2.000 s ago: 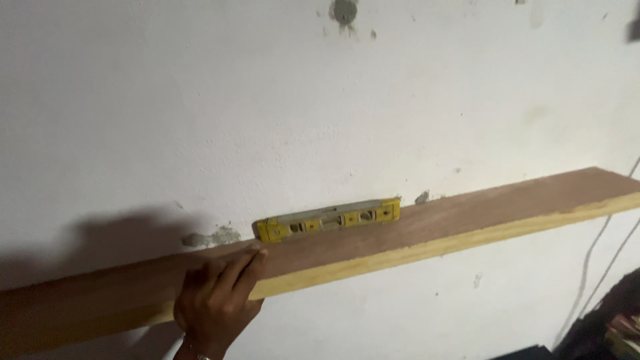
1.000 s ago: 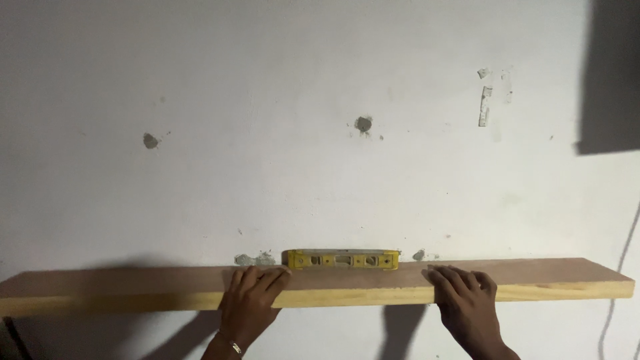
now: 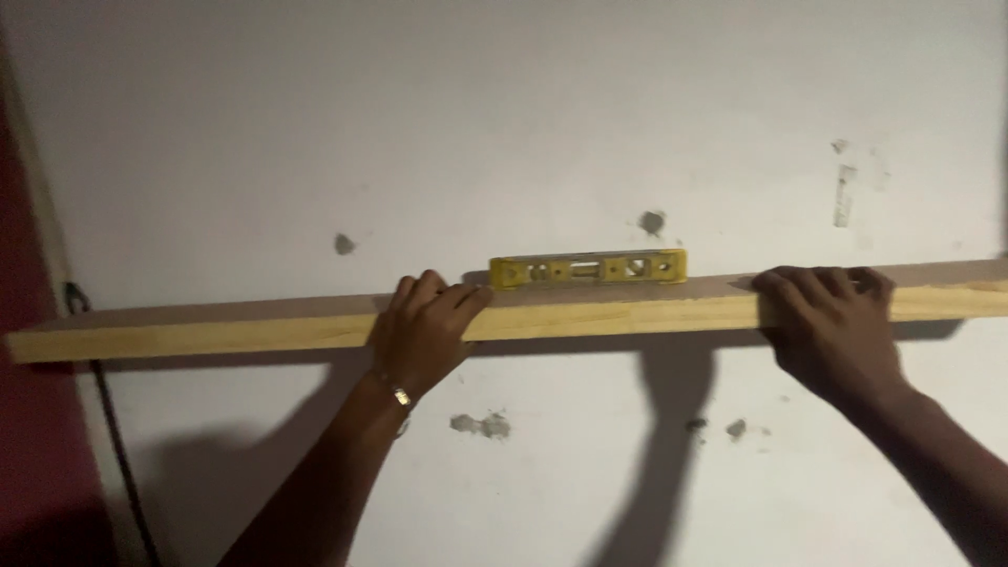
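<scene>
A long wooden board (image 3: 614, 315) with a pale front edge and a brownish top spans the view against the white wall. My left hand (image 3: 425, 331), with a bracelet at its wrist, grips the board's front edge left of the middle, fingers over the top. Farther right, my right hand (image 3: 831, 323) grips the same edge in a like way. A yellow torpedo level (image 3: 589, 269) stands on the board's top between my hands, nearer the left one. Its vials face me, but the bubbles are too blurred to read.
The white wall (image 3: 504, 142) has several dark patched or chipped spots, some above the board and some below. A dark cord (image 3: 118, 441) hangs at the left behind the board, beside a dark red surface (image 3: 39, 425). Shadows of my arms fall on the wall below.
The board with the level on it has risen against the wall: marks just above it one second ago are now below it. My right hand, unseen two seconds ago, is on the board.
</scene>
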